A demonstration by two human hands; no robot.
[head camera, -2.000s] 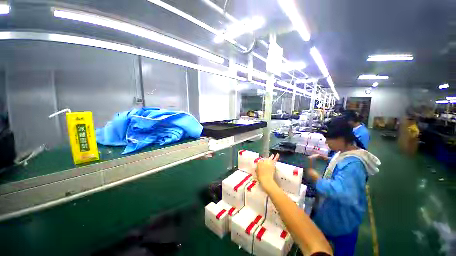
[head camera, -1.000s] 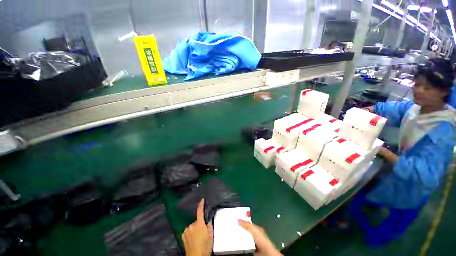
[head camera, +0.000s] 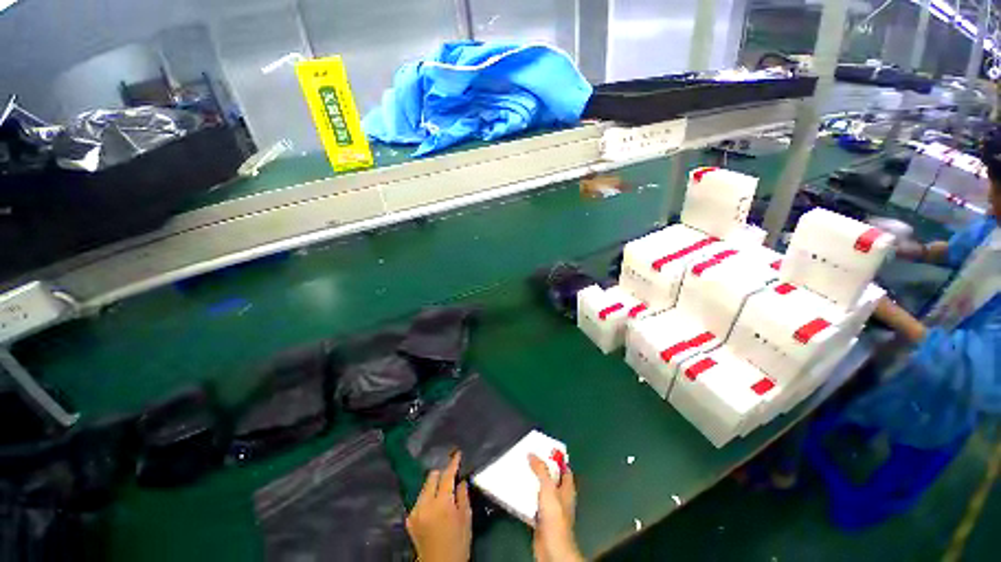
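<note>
A white product box [head camera: 514, 479] with a red mark lies at the near edge of a flat black mailing bag [head camera: 467, 423], angled to the right. My right hand [head camera: 555, 507] grips the box on its right side. My left hand [head camera: 441, 514] rests on the black bag left of the box, fingers spread a little. Whether the box's far end is inside the bag, I cannot tell. More flat black bags [head camera: 333, 503] lie to the left of my left hand.
Filled black mailers [head camera: 283, 402] line the bench on the left. Tiered white boxes [head camera: 703, 349] with red bands stand at the right, beside a person in blue [head camera: 953, 368]. A shelf [head camera: 362, 211] behind holds blue cloth [head camera: 483, 97], a yellow sign [head camera: 334, 114] and a black tray [head camera: 703, 97].
My right hand has left the stack with a box and come down to the bags. Since one second ago the box has tilted, and my left hand has flattened onto the bag. The view has lowered.
</note>
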